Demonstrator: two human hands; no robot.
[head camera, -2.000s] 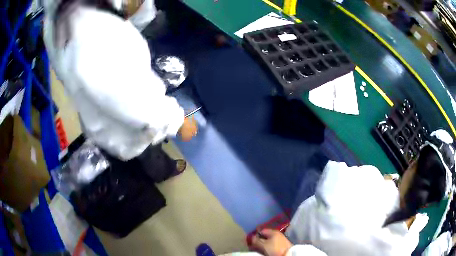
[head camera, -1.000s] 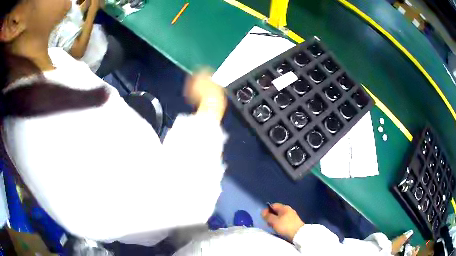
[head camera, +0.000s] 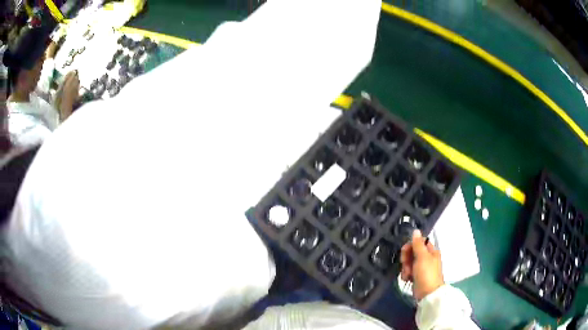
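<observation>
My right hand (head camera: 423, 265) is at the lower right corner area of a black component tray (head camera: 289, 243), fingertips over or close to a pocket with a round dark module (head camera: 406, 225). A small dark tool shows at its fingertips, mostly hidden by the fingers. The tray's square pockets hold round dark modules with shiny rims. A white label (head camera: 329, 182) lies across the tray, and a round white piece (head camera: 278, 214) is in the left corner pocket. My left hand is not in view.
Another person in white (head camera: 142, 180) fills the left, close beside the tray. A second black tray (head camera: 527, 235) is at right. White paper (head camera: 459, 242) and small white discs (head camera: 478, 203) lie between the trays. Another person (head camera: 29, 97) sits at far left near small dark parts.
The view has moved closer to the bench. My right hand has gone from low over the floor to the tray. The other person's white clothing now covers the bench left of the tray.
</observation>
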